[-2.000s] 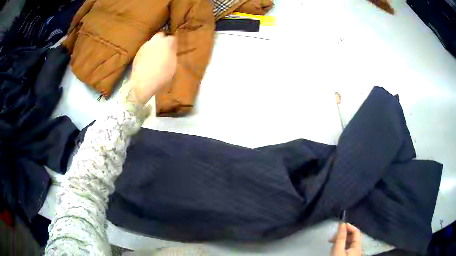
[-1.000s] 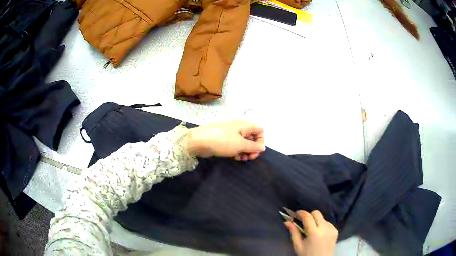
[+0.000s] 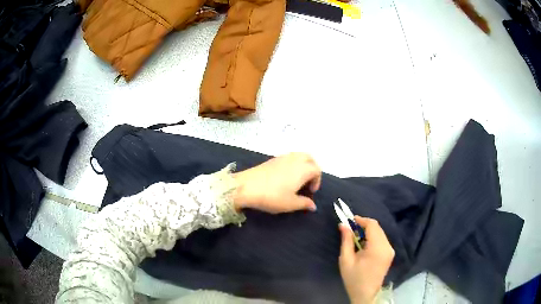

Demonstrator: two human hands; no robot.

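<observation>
Dark pinstripe trousers [image 3: 249, 249] lie across the table in front of me, waistband with loops at the left, the legs folded over each other at the right. My left hand [image 3: 276, 184] is over the middle of the trousers, fingers curled with a gap at the thumb; no cloth is visibly pinched. My right hand [image 3: 366, 252] holds small thread snips [image 3: 349, 219] just right of it, pale blades pointing up and left, slightly parted.
An orange-brown padded jacket [image 3: 243, 59] lies beyond the trousers. A black flat item [image 3: 314, 10] with a yellow piece [image 3: 351, 9] is beside it. Dark garments [image 3: 29, 119] are heaped at the left. A yellowish strip [image 3: 71, 202] lies at the near left. A brown fluffy strip [image 3: 473, 15] is far right.
My left hand has come from over the jacket down to the trousers, its fingers now loosened. My right hand has moved from the lower edge up and left with the snips, near my left hand.
</observation>
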